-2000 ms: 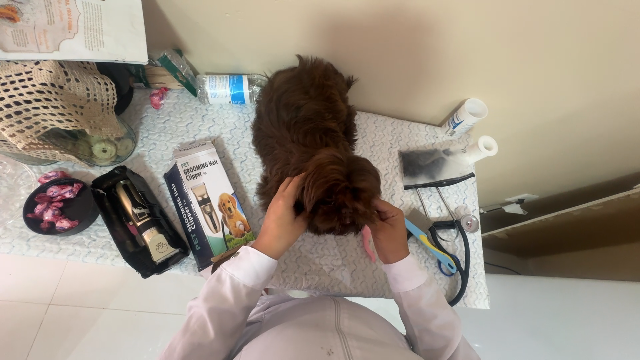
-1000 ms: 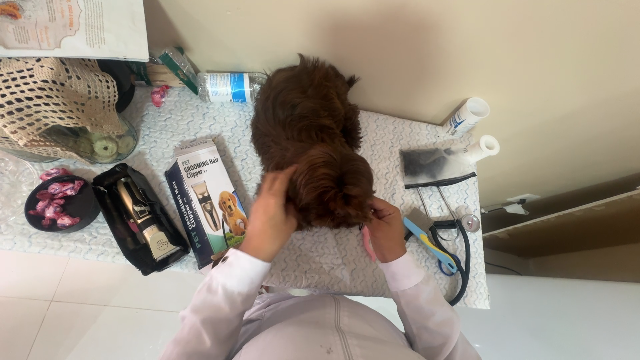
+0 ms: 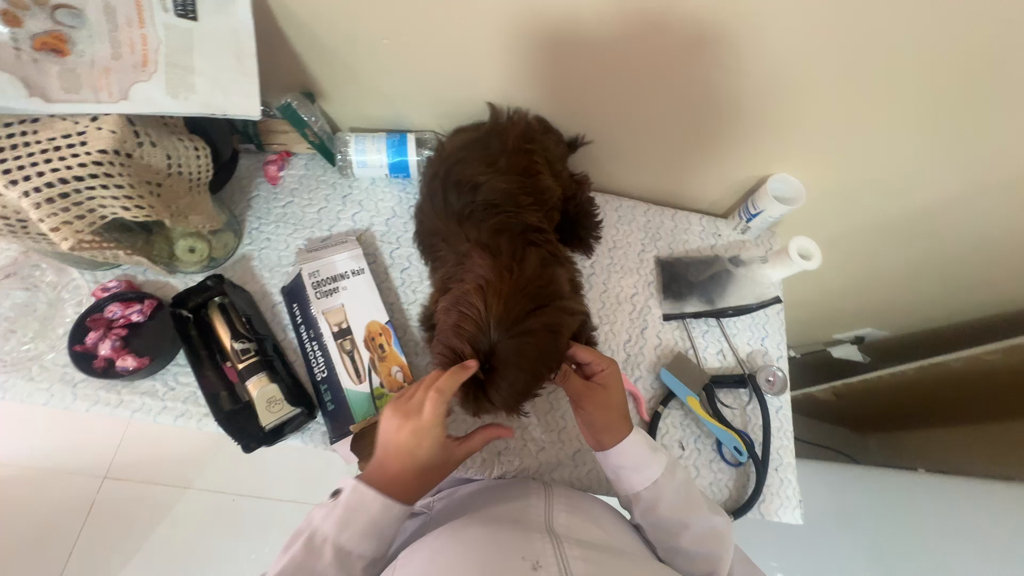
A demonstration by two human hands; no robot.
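A dark brown long-haired dog (image 3: 504, 240) lies on the cloth-covered table with its head toward me. My left hand (image 3: 428, 424) is at the left side of the dog's head, fingers apart, thumb stretched out below the muzzle fur, index fingertip touching the hair. At the right side of the head, my right hand (image 3: 592, 392) pinches something between thumb and fingers, by the look of it a bit of the head's fur; the fingertips are partly hidden. Just right of that hand, a pink curved thing (image 3: 636, 398) shows on the table.
Left are a clipper box (image 3: 352, 336), a hair clipper (image 3: 252, 360) in a black case, a bowl of wrapped candies (image 3: 120, 332) and a glass bowl under crochet cloth (image 3: 104, 184). Right lie a flea comb (image 3: 704, 412), a stethoscope (image 3: 760, 456), and a plastic bag (image 3: 712, 280). A bottle (image 3: 388, 154) is behind.
My left hand has moved off the side of the dog's head toward me, its thumb now spread. The dog's head has turned or tipped slightly. My right hand stays beside the head.
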